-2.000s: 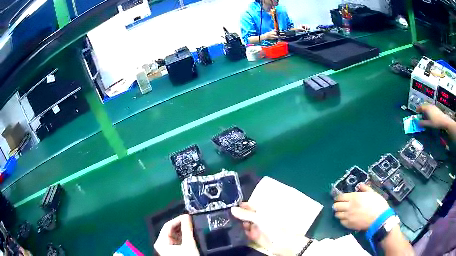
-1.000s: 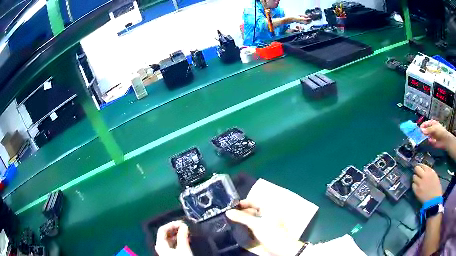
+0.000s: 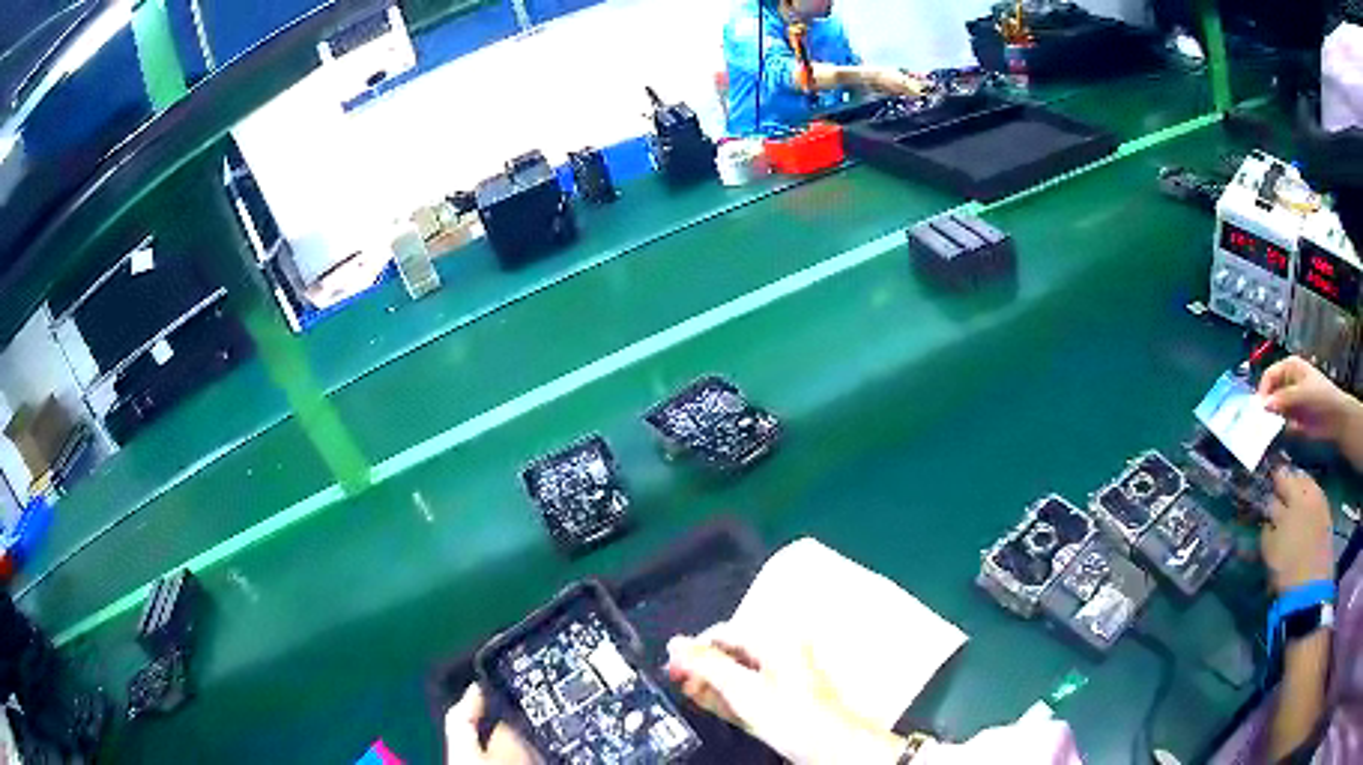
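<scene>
My left hand (image 3: pixel 490 732) holds an open trail camera unit (image 3: pixel 583 691) at its lower left edge. The main circuit board with silvery-white components faces up in its dark case half. My right hand (image 3: pixel 748 695) is at the unit's right side, fingertips close to the case edge; whether they grip anything is unclear. The unit is above a black foam tray (image 3: pixel 695 575). Two more case halves with circuit boards, one upright (image 3: pixel 577 490) and one tilted (image 3: pixel 715 425), lie beyond the tray.
A cream paper sheet (image 3: pixel 852 628) lies right of the tray. Two opened camera units (image 3: pixel 1064 571) sit further right, beside another person's hands holding a card (image 3: pixel 1241 422). Black battery boxes (image 3: pixel 961 251) and power supplies (image 3: pixel 1256 247) stand beyond. A worker in blue (image 3: pixel 762 67) sits across the bench.
The unit in my hands has turned from its lens-ring side to its circuit-board side and moved lower left. The neighbour's hands moved from the nearer units to the far one, with the card.
</scene>
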